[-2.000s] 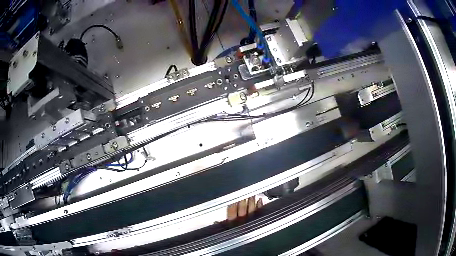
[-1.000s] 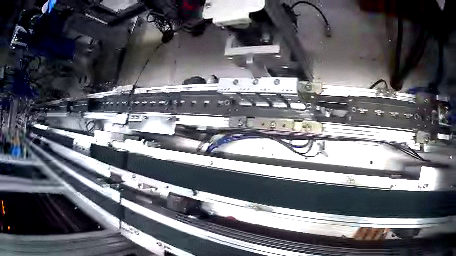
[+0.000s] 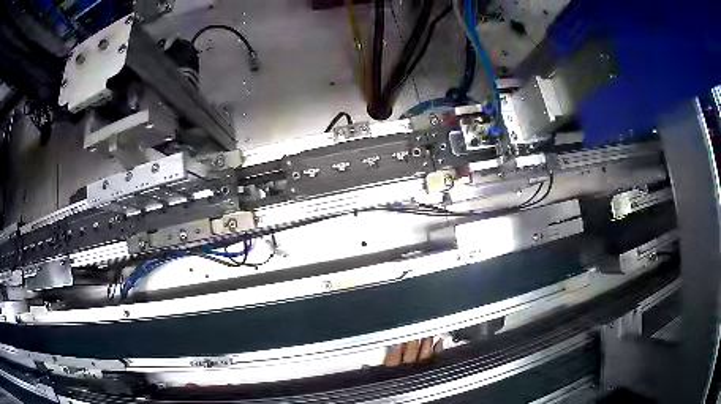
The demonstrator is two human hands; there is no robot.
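Observation:
Several bare fingers show low in the picture, in the gap between two conveyor belts. The rest of that hand is hidden by the rails, and I cannot tell whether it is my left or right hand. A dark rounded housing lies just right of the fingers; I cannot tell if they touch it. The dark green conveyor belt runs above the fingers between bright side rails. No other hand can be made out.
A dark linear track with bolts runs behind the belt. A metal bracket stands at upper left. Blue tubing and dark cables hang at the top. A blurred blue shape fills the upper right, above a grey frame post.
The view swung left and came back, now slightly right of and lower than at first in how the machine sits. The fingers remain in the gap beside the dark housing.

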